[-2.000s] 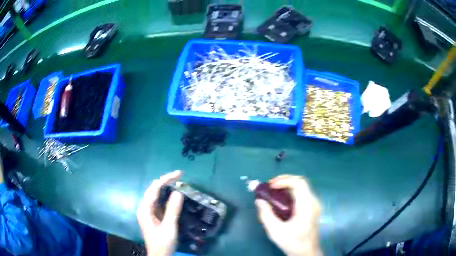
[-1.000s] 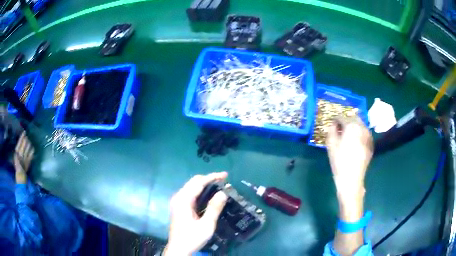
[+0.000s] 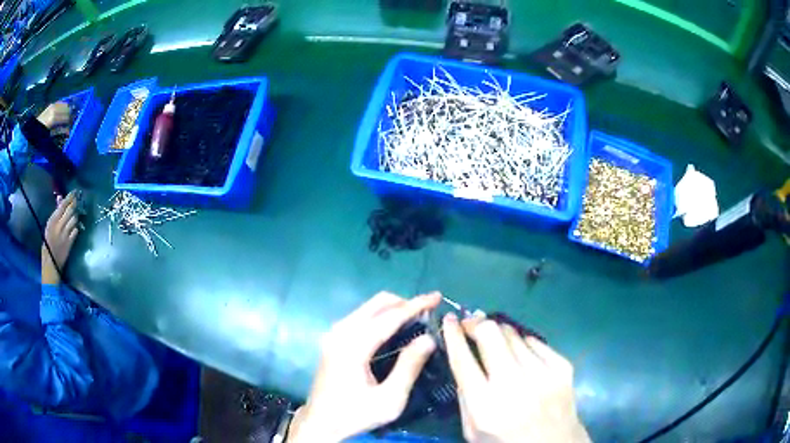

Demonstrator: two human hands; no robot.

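My left hand (image 3: pixel 368 368) is closed around a black ribbed housing (image 3: pixel 424 398) at the bottom centre. My right hand (image 3: pixel 511 381) lies against the housing's right side, fingertips close together at its upper edge. Whether it holds a small piece is hidden by the fingers. The dark-red squeeze bottle (image 3: pixel 518 325) lies on the bench behind my right hand, mostly covered, its pale needle tip showing between my hands. A blue bin (image 3: pixel 665 203) of small brass pieces stands to the upper right.
A large blue bin (image 3: pixel 364 143) holds white leads, with black rings (image 3: pixel 400 230) below it. A cordless-looking black cylinder, the electric screwdriver (image 3: pixel 715 247), lies right beside a white cloth (image 3: pixel 696 195). Another blue bin (image 3: pixel 257 143) and a blue-clad person (image 3: pixel 74 346) are at left. Housings line the back.
My right hand has moved from the brass bin to the housing in my left hand, and now partly covers the red bottle set down earlier. The view has shifted, and the person's hands have moved.
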